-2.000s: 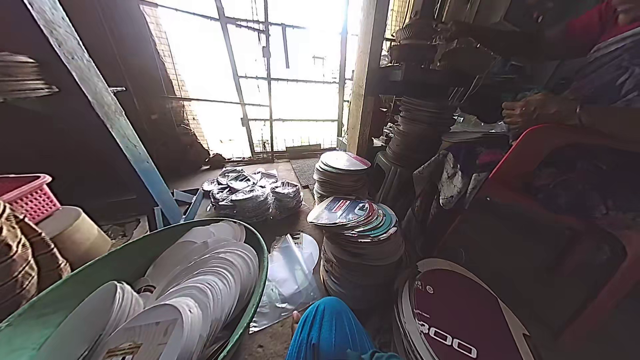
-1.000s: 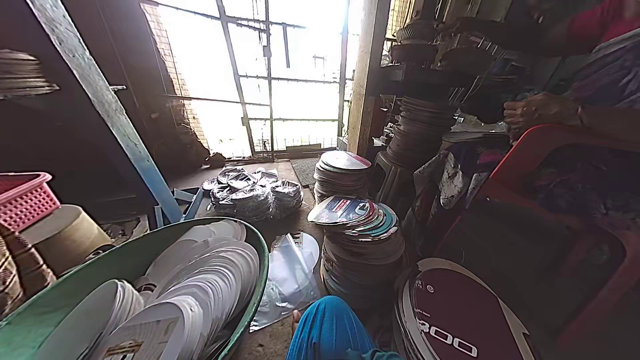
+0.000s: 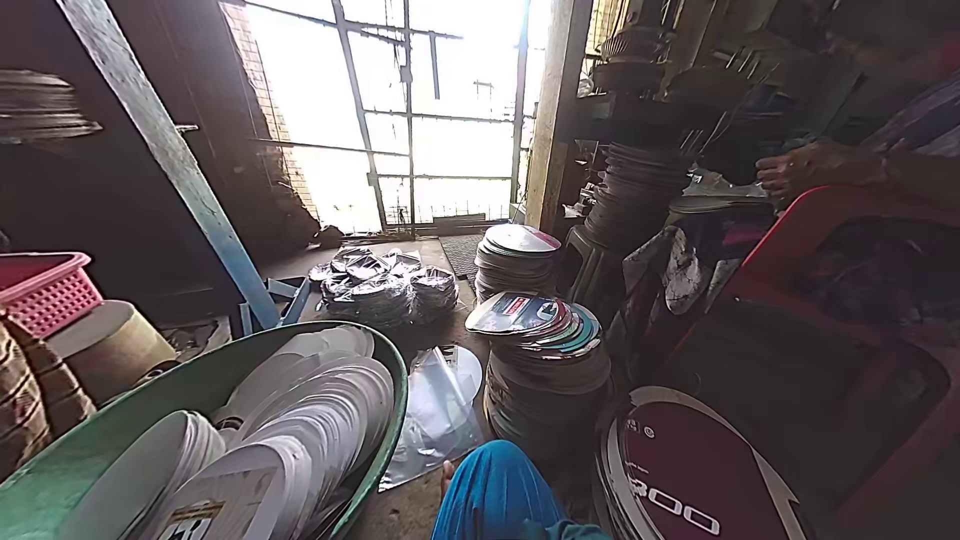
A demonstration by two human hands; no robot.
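Note:
Neither of my hands shows; a blue-clothed knee (image 3: 495, 491) and a bit of teal cloth are at the bottom edge. Left of the knee, a large green basin (image 3: 396, 420) holds many white round discs (image 3: 330, 420), stacked and leaning. Clear plastic bags (image 3: 431, 427) lie on the floor between basin and knee, with a white disc partly under them. Beyond the knee stands a tall stack of discs with printed tops (image 3: 525, 315). At the lower right is a stack with a maroon printed top disc (image 3: 697, 465).
Plastic-wrapped bundles (image 3: 382, 289) and another disc stack (image 3: 517, 259) stand farther back. A red plastic chair (image 3: 757, 255) is at the right, beside a co-worker's hand (image 3: 814, 169). Left are a pink basket (image 3: 64, 296) and a slanting blue post (image 3: 187, 187). A barred opening is behind.

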